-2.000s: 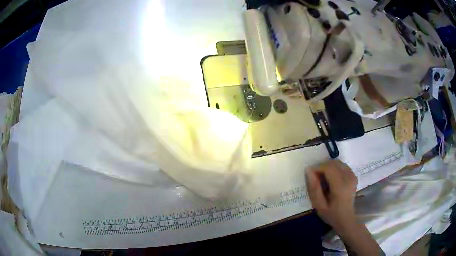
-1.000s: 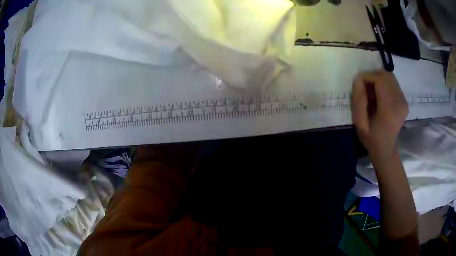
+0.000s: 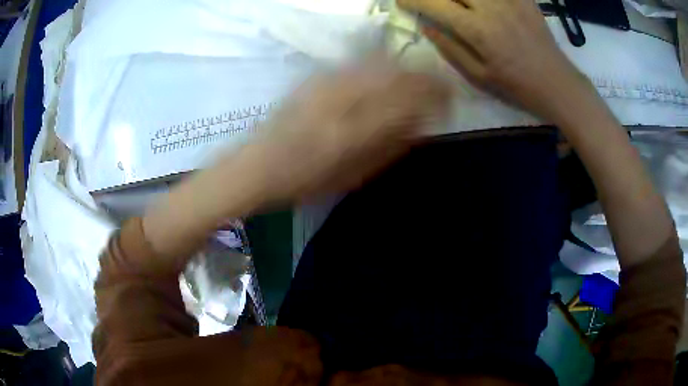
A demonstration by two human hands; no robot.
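Note:
White cloth (image 3: pixel 226 26) lies over the table at the top left and runs to the lit area at the top centre. My left hand (image 3: pixel 362 121) is badly blurred over the table's front edge, below the cloth's right end; its fingers and any hold cannot be made out. My right hand (image 3: pixel 483 38) is at the top centre, on or just over the yellow-lit cloth, with its fingertips partly cut off by the top edge. Whether it grips the cloth cannot be told. Black snips (image 3: pixel 572 24) lie right of my right hand. The needle is out of view.
A black pad (image 3: pixel 600 11) is at the top right. The printed ruler (image 3: pixel 204 130) runs along the table's front edge. White cloth (image 3: pixel 68 256) hangs at the left, and more white cloth (image 3: pixel 656 170) is at the right. My dark-clothed lap (image 3: pixel 430 256) is below the table.
My left hand has come into view from the left and over the table. My right hand has moved up and left, from beside the snips to the lit cloth. The view has shifted.

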